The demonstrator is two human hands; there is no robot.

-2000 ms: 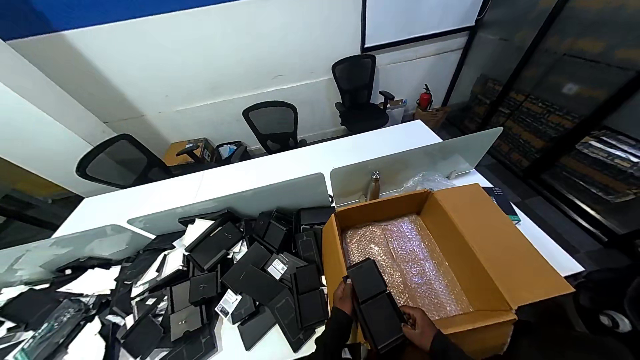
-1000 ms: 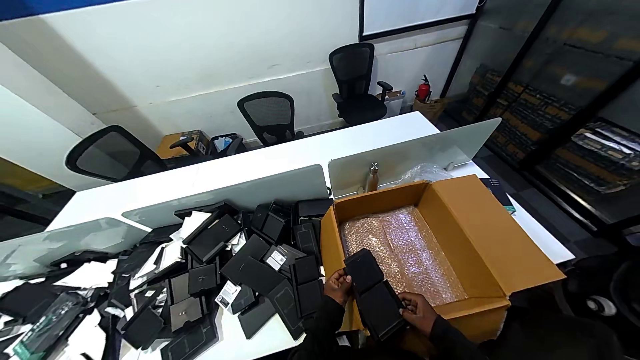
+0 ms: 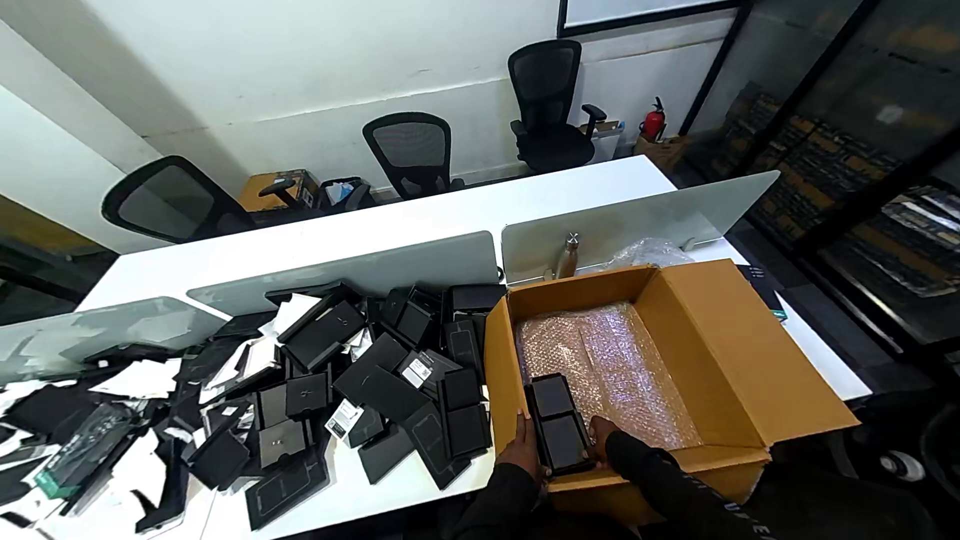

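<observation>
A black two-compartment box tray (image 3: 559,424) is held between both hands over the near left corner of an open cardboard box (image 3: 731,420). My left hand (image 3: 523,448) grips the tray's left side, by the carton's left wall. On the tray's lower right side, my right hand (image 3: 602,437) closes its fingers. Bubble wrap (image 3: 607,367) covers the inside of the carton, behind and right of the tray. Left of the carton lies a heap of black boxes and trays (image 3: 386,390), some with white labels.
Frosted dividers (image 3: 375,262) cross the white table (image 3: 442,206). A metal bottle (image 3: 568,256) and clear plastic wrap (image 3: 649,253) stand behind the carton. White papers (image 3: 142,379) lie at left. Mesh chairs (image 3: 551,109) and a fire extinguisher (image 3: 653,122) are beyond.
Both hands have brought the black tray from above the carton's near edge into its near left corner. The tray is now more upright in view, its two compartments facing up.
</observation>
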